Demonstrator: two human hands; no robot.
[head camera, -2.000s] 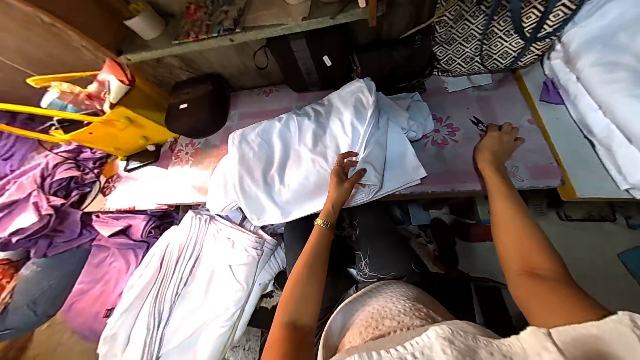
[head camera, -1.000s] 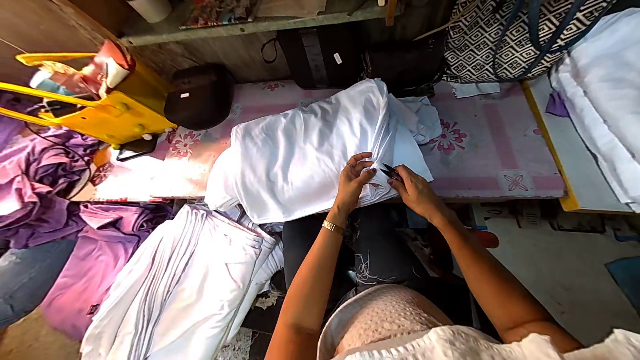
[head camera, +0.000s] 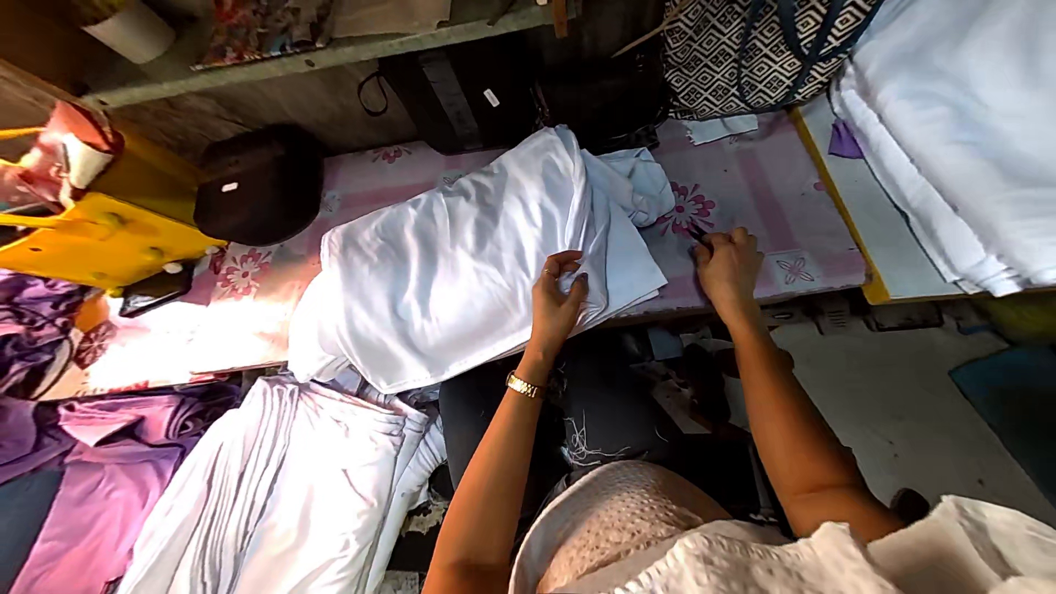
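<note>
A folded pile of white fabric lies across the table covered with a pink flowered cloth. My left hand, with a gold watch on the wrist, grips the right part of the pile by its edge, fingers curled on the layers. To the right of the pile, my right hand is low over the tablecloth, closed on a small dark tool, which looks like thread snips; most of it is hidden by the fingers. Loose thread ends lie on my dark trousers.
White garments hang below the table at left, beside purple fabric. A yellow stand and black case are at the left. A patterned bag stands at the back; more white fabric lies at right.
My right hand has moved away from the fabric edge beside my left hand, rightward to the tablecloth, with the dark tool. My left hand has stayed at the pile's edge.
</note>
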